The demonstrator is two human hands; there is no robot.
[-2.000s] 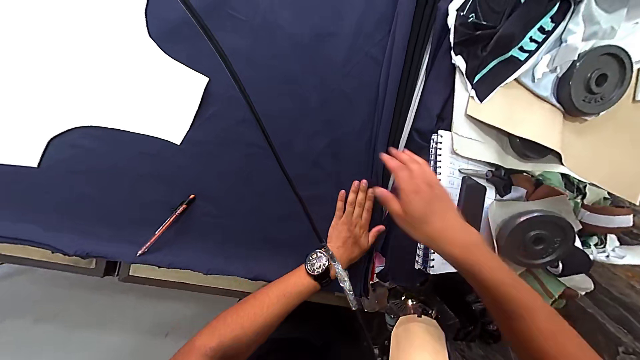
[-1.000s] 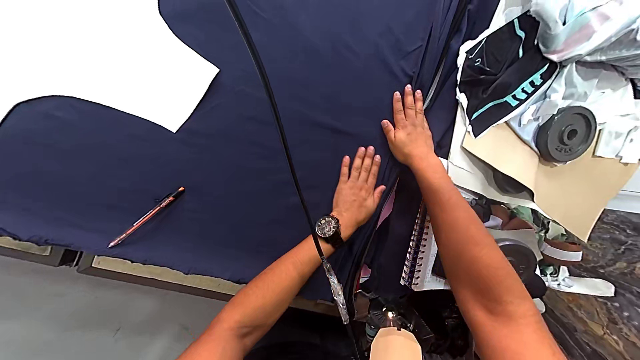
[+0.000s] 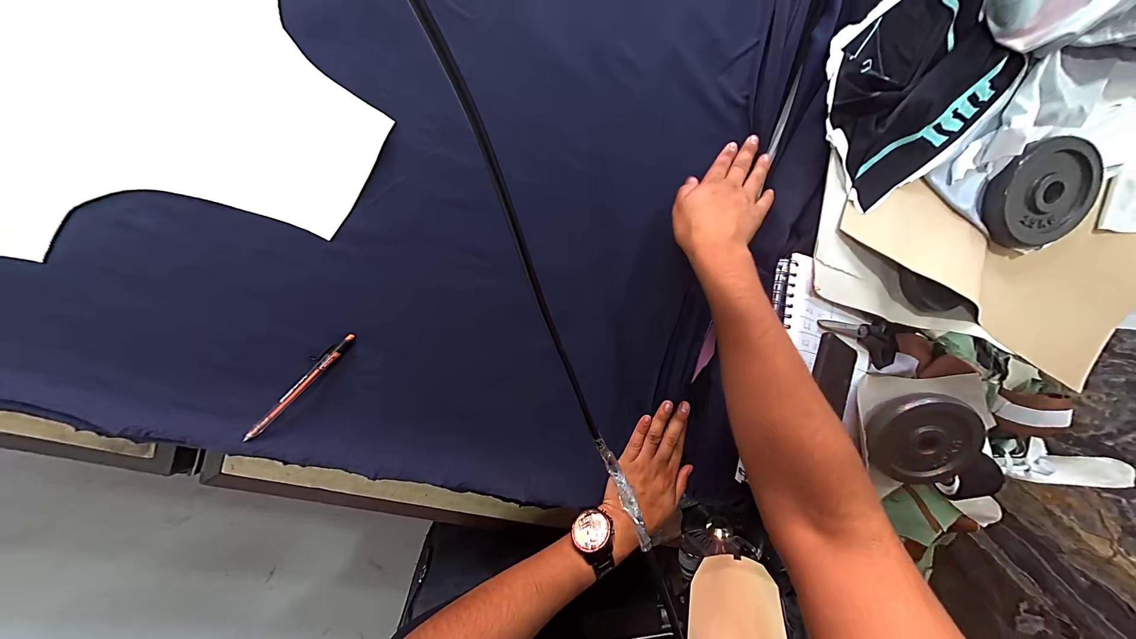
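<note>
Dark navy fabric (image 3: 461, 355) covers the table. My left hand (image 3: 652, 466), with a watch on its wrist, lies flat on the fabric's near right corner, its fingers apart. Across that hand passes a black cable (image 3: 519, 235) with a clear taped section. Farther up, my right hand (image 3: 728, 200) rests palm down on the fabric beside folds at its right edge. Neither hand grips anything. A white pattern piece (image 3: 195, 115) lies on the fabric at the upper left, and an orange and black pen (image 3: 300, 388) lies near the front edge.
On the right are a spiral notebook (image 3: 803, 302), brown paper patterns (image 3: 1029, 293), an upper weight plate (image 3: 1043, 193) and a lower one (image 3: 925, 437), a black garment piece (image 3: 914, 89) and fabric scraps. A cutting machine or similar device (image 3: 732, 595) stands at the near edge, partly hidden.
Both hands lie farther apart than a second ago: my left hand has come nearer along the fabric's right side. The view has shifted somewhat.
</note>
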